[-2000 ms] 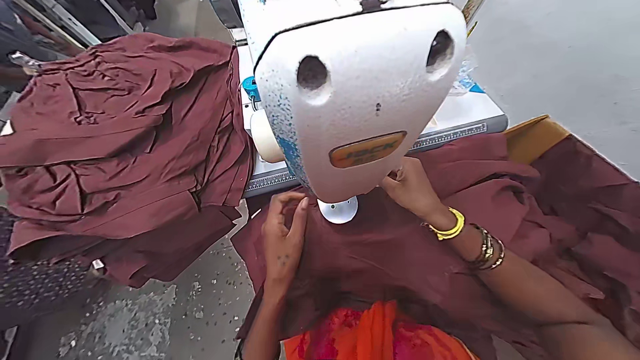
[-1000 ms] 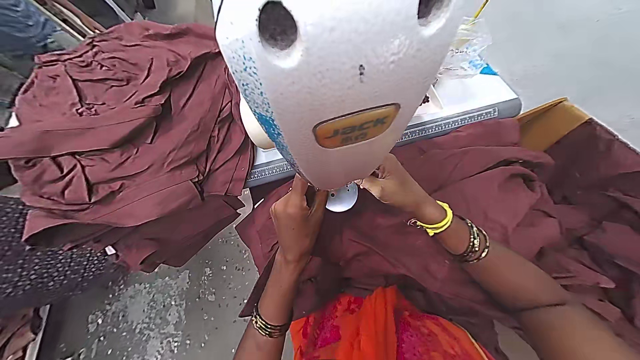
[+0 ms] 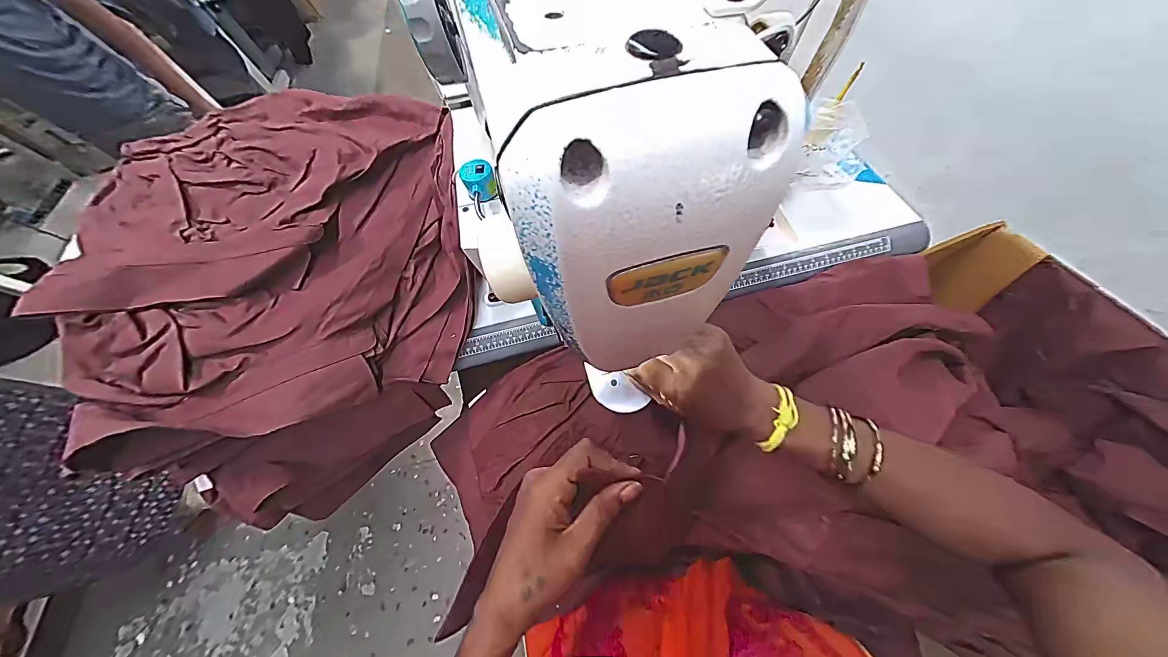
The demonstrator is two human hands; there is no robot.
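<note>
A white Jack sewing machine stands in front of me, with maroon fabric spread below its head and across my lap. My left hand pinches a narrow edge of this fabric between thumb and fingers, nearer to me than the machine. Close beside the white round part under the head, my right hand has curled fingers at the fabric; its fingertips are partly hidden, so its grip is unclear. The needle is hidden behind the machine head.
A heap of maroon garments lies left of the machine. A measuring scale runs along the machine bed's edge. More maroon fabric rests at the right by a yellowish-brown panel. Patterned dark cloth shows at the far left.
My left hand has moved from beside the machine head toward my body and now pinches the fabric edge. My right hand remains close to the head. The view has shifted.
</note>
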